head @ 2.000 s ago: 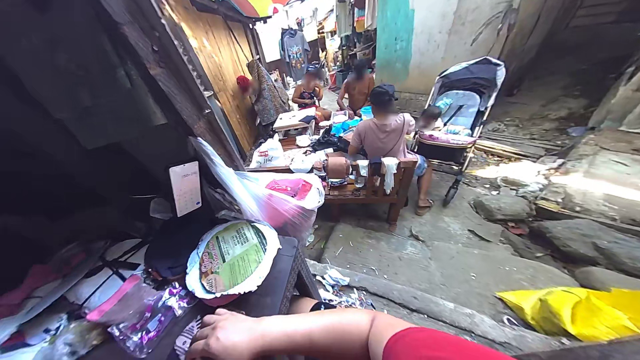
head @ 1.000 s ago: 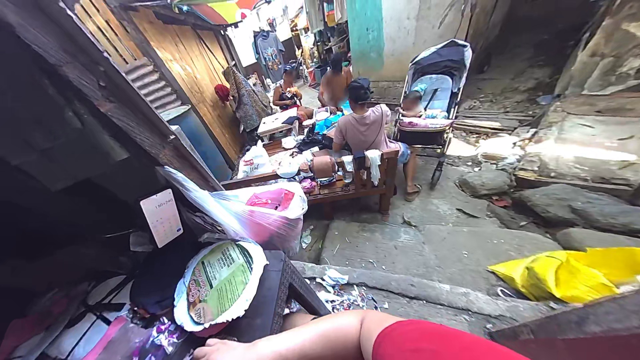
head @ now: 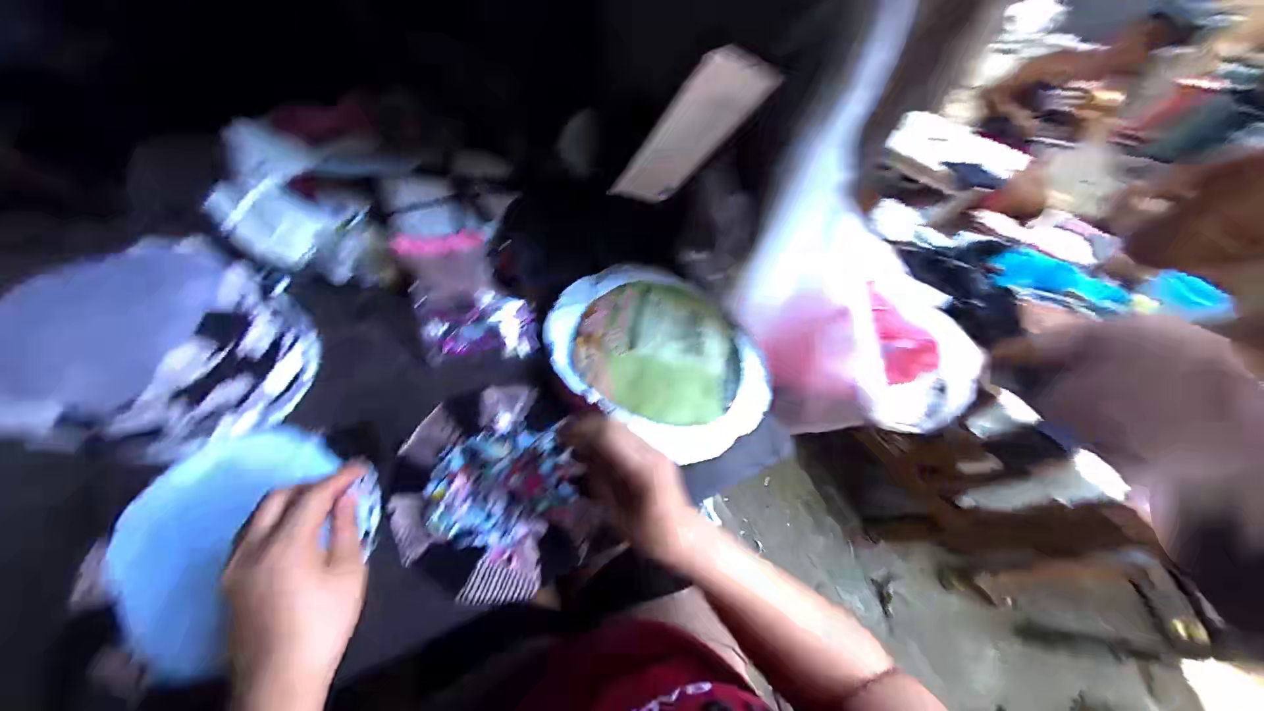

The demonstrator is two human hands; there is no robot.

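My left hand (head: pixel 296 583) rests at the right edge of a light blue round piece (head: pixel 197 553), with its fingers bent over the rim; blur hides whether it grips. My right hand (head: pixel 632 474) is at the right side of a round patchwork fabric piece (head: pixel 504 494) with dark and striped flaps around a multicoloured middle. Whether its fingers hold the fabric cannot be made out. Just beyond that hand lies a white-rimmed round piece with a green printed centre (head: pixel 662 355). A lavender round piece with black-and-white edging (head: pixel 128 336) lies at the left.
Shiny purple scraps in a clear bag (head: pixel 474 316) lie behind the patchwork. A white plastic bag with pink contents (head: pixel 859 346) stands to the right. Beyond it are a wooden bench (head: pixel 918 494) and a person in a mauve shirt (head: pixel 1155 395).
The view has swung left and down. My left hand now shows at the light blue piece. The patchwork piece and the lavender piece have come into view.
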